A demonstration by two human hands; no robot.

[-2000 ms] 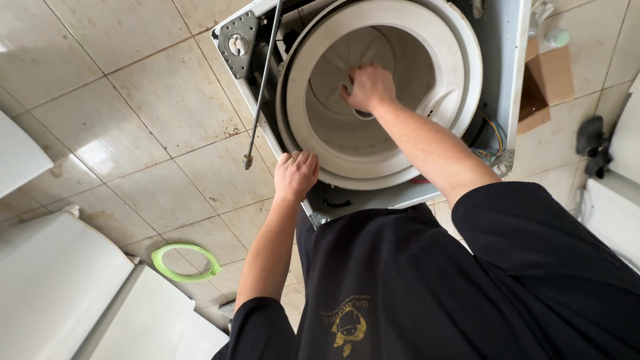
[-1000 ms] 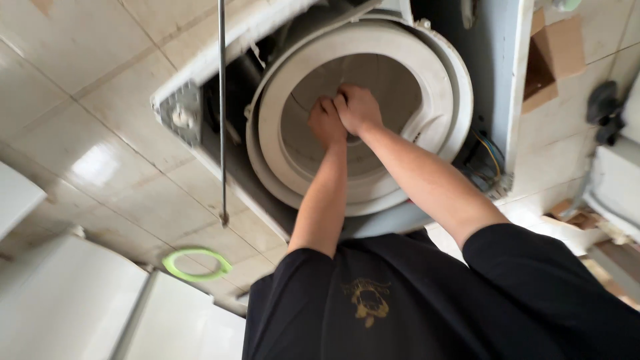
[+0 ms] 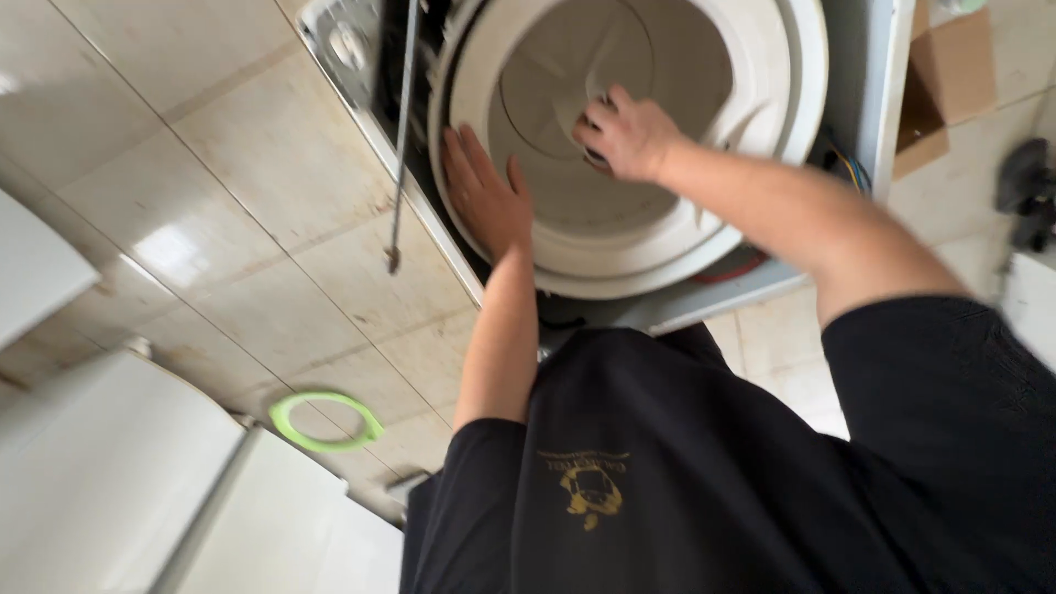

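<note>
In the head view, the tub of a top-loading washing machine (image 3: 755,49) stands inside its metal cabinet (image 3: 874,91), with the top off. My left hand (image 3: 488,194) lies flat on the left side of the tub's white rim, fingers extended and thumb apart. Over the tub's opening, my right hand (image 3: 627,136) has its fingers curled around a small white part near the middle of the agitator plate (image 3: 540,91); the fingers hide most of that part. A thin metal suspension rod (image 3: 404,140) hangs over the cabinet's left edge.
A light green ring (image 3: 276,421) lies on the tiled floor at lower left, near white appliance panels (image 3: 99,462). An open cardboard box (image 3: 957,74) is right of the cabinet. Coloured wires (image 3: 854,169) run in the cabinet's right corner.
A second ago both hands were together over the middle of the tub. My left hand has moved back left to the rim, while my right hand stays near the middle.
</note>
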